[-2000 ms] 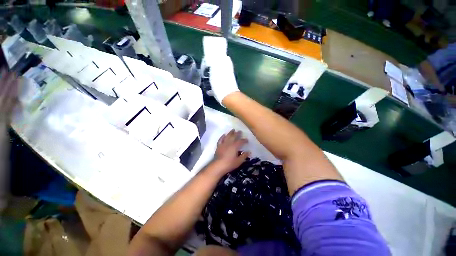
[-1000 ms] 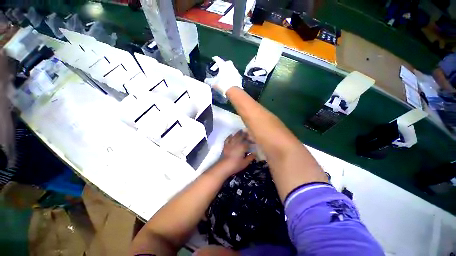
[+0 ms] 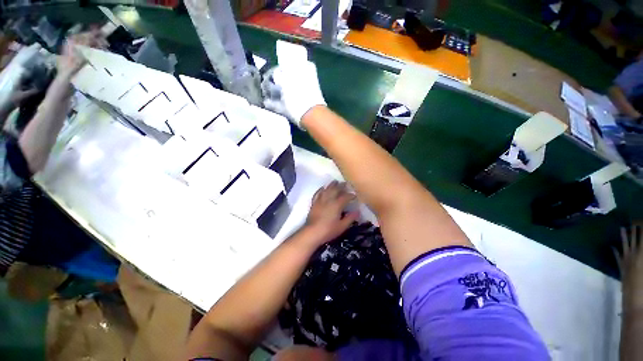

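My left hand [image 3: 330, 209], bare, lies palm down with fingers apart at the top edge of a heap of short black cables [image 3: 345, 282]. My right hand [image 3: 296, 88], in a white knit glove, is stretched out over the green belt beside the metal post. A white flap rises just above its fingers and something dark shows at its left side; the glove hides whether it grips either. An upright black retail box [image 3: 389, 132] with a long white flap stands on the belt to its right, a dark piece with a white label at its mouth.
A row of boxes with white flaps [image 3: 233, 155] stands on the white bench [image 3: 162, 236] at left. More open boxes [image 3: 493, 173] ride the belt [image 3: 444, 166]. A metal post [image 3: 222, 49] stands at the back. Another person's arms reach in at left; another hand shows at right. Cartons lie lower left.
My right hand has moved a little left and up, away from the labelled box. The belt boxes have moved right. Another person's hands are now at the far-left boxes, and a hand appears at right.
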